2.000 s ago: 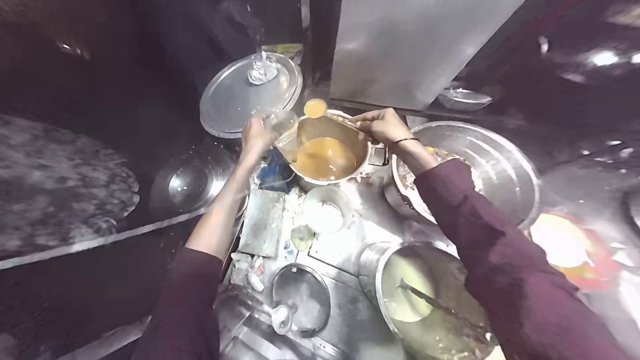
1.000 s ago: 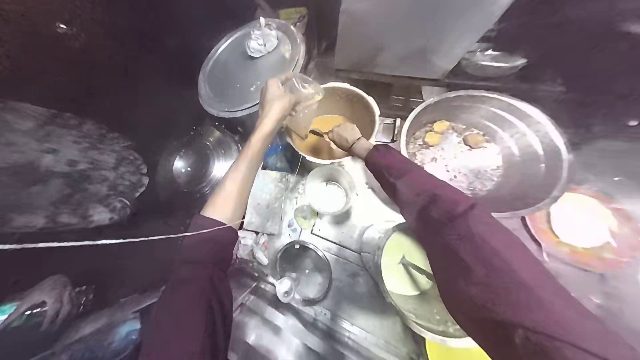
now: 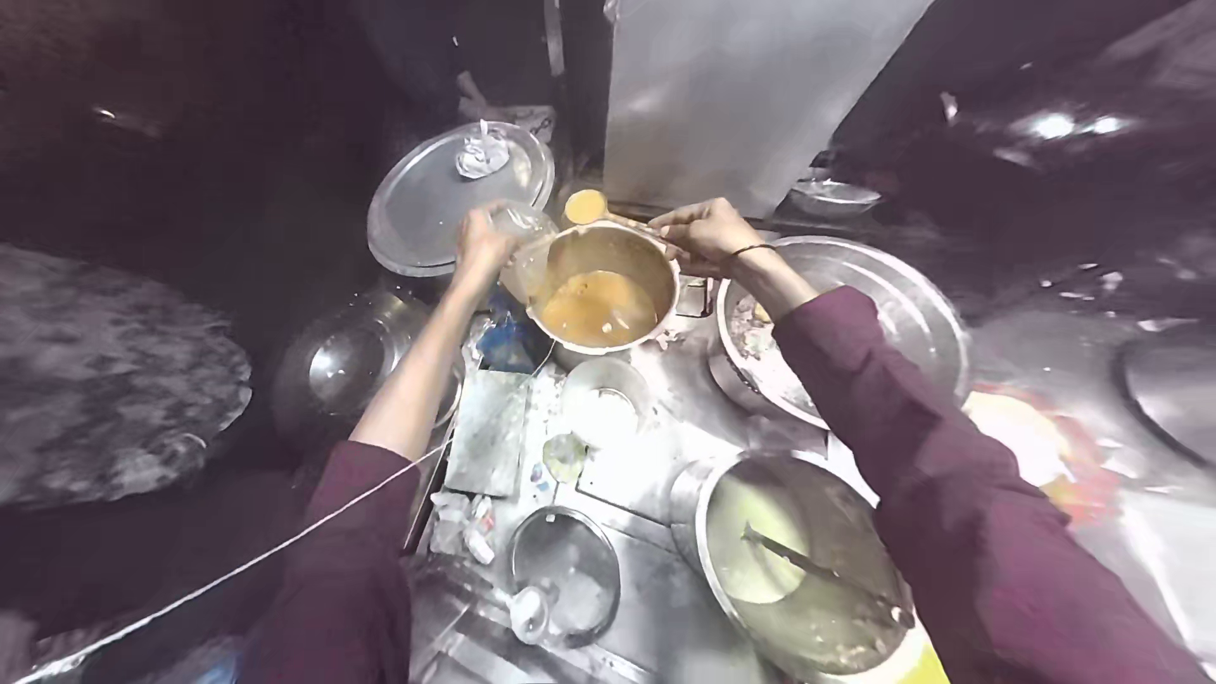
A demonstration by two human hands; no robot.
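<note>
A pot of orange-brown liquid (image 3: 600,309) stands between my two hands. My left hand (image 3: 484,245) grips a clear plastic bag (image 3: 532,261) at the pot's left rim; the bag's opening is hard to make out. With its handle in my right hand (image 3: 708,236), a ladle (image 3: 586,206) full of orange liquid is held over the pot's far rim. Below the pot is a white container (image 3: 603,404) with pale contents. To the right, partly behind my right arm, sits a wide metal basin (image 3: 855,256) holding pale food pieces.
A large pot (image 3: 760,532) of pale yellow-green liquid with a utensil in it stands at the lower right. A round metal lid (image 3: 418,204) is at the upper left. A metal bowl (image 3: 565,513) lies near the front. A white string (image 3: 256,560) crosses below my left forearm.
My right hand has risen from inside the pot to beyond its right rim, and the ladle has come up filled. My left hand remains at the bag.
</note>
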